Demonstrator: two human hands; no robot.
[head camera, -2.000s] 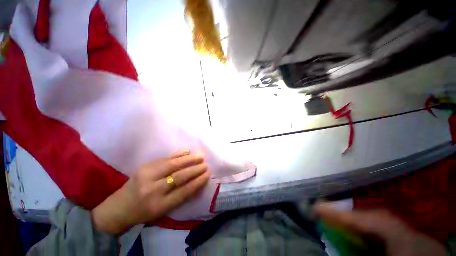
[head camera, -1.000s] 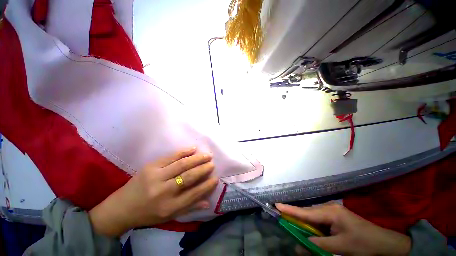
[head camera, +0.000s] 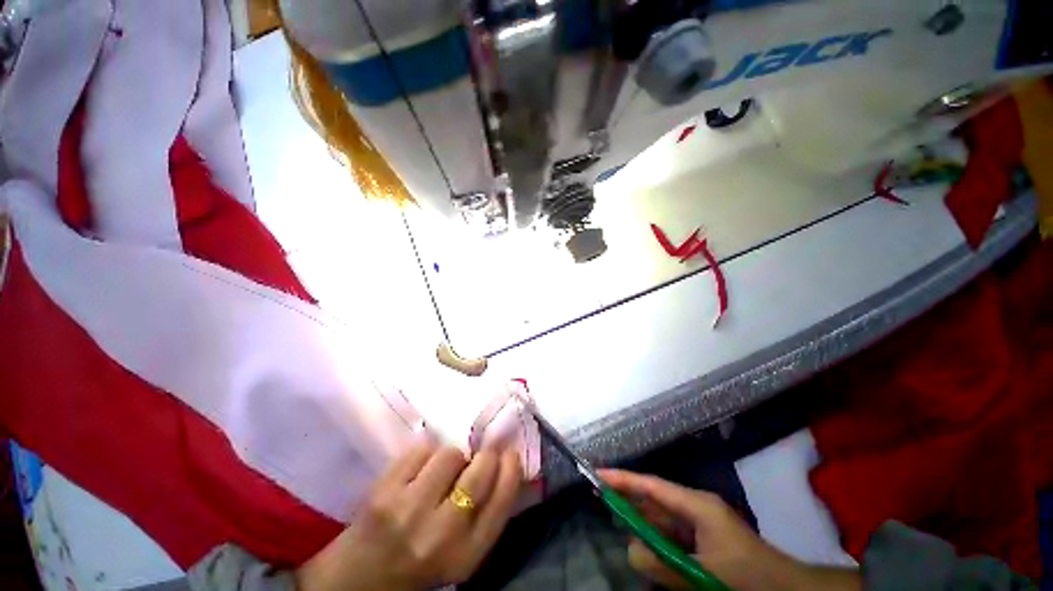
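Observation:
A pale pink-white fabric panel (head camera: 260, 358) lies over a red fabric panel (head camera: 127, 416) at the left of the table. My left hand (head camera: 433, 514) holds the pale fabric near its pointed end (head camera: 506, 425) at the table's front edge. My right hand (head camera: 704, 525) holds scissors (head camera: 629, 514) with a green handle. Their blade tips touch the edge of the pointed end. Whether the blades are parted cannot be told. Part of the scissors' handle is hidden by my right hand.
The sewing machine head (head camera: 404, 69) stands behind the fabric, with yellow thread strands (head camera: 346, 139) hanging at its end. Red trimmings (head camera: 707, 263) lie on the table. More red fabric (head camera: 947, 427) is at the right below the worn grey edge (head camera: 785, 364).
The view has shifted, showing more of the machine head. My left hand has moved from lying flat to gripping near the point. The scissors have moved up to the point's edge.

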